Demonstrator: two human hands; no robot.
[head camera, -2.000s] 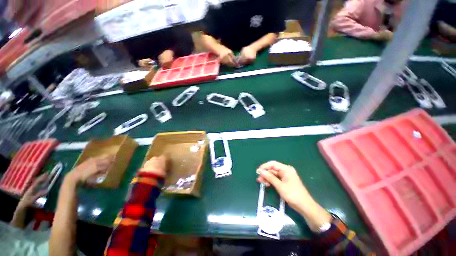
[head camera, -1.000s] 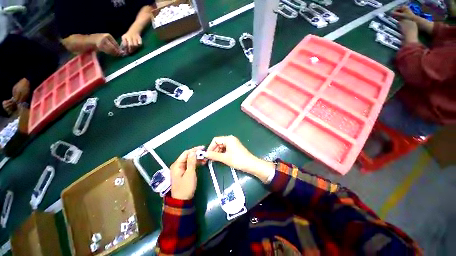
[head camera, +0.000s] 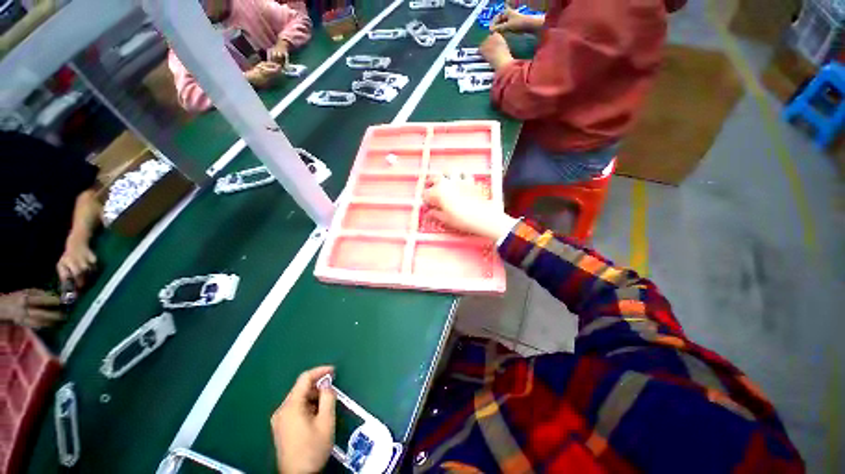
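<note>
My left hand (head camera: 306, 424) is low in the view, thumb and fingers closed on a small white fitting (head camera: 324, 381). The fitting is at the narrow end of a white housing (head camera: 378, 448) with a blue part in its wide end; whether they are joined I cannot tell. The housing lies at the bench's near edge. My right hand (head camera: 460, 205) reaches into a middle pocket of the pink-red compartment tray (head camera: 371, 276), where tiny parts lie. Its fingertips are too blurred to show whether they grip anything.
A pale metal post (head camera: 250, 116) rises behind the tray. More housings (head camera: 137, 345) lie on the green belt. A box of white fittings (head camera: 148, 208) stands across the belt. A person in red (head camera: 579, 79) sits beyond the tray, others opposite. Another housing is cut off at the bottom.
The view has swung right. My right hand has left my left hand and moved into the tray. My left hand keeps the small fitting, now down at the housing's narrow end.
</note>
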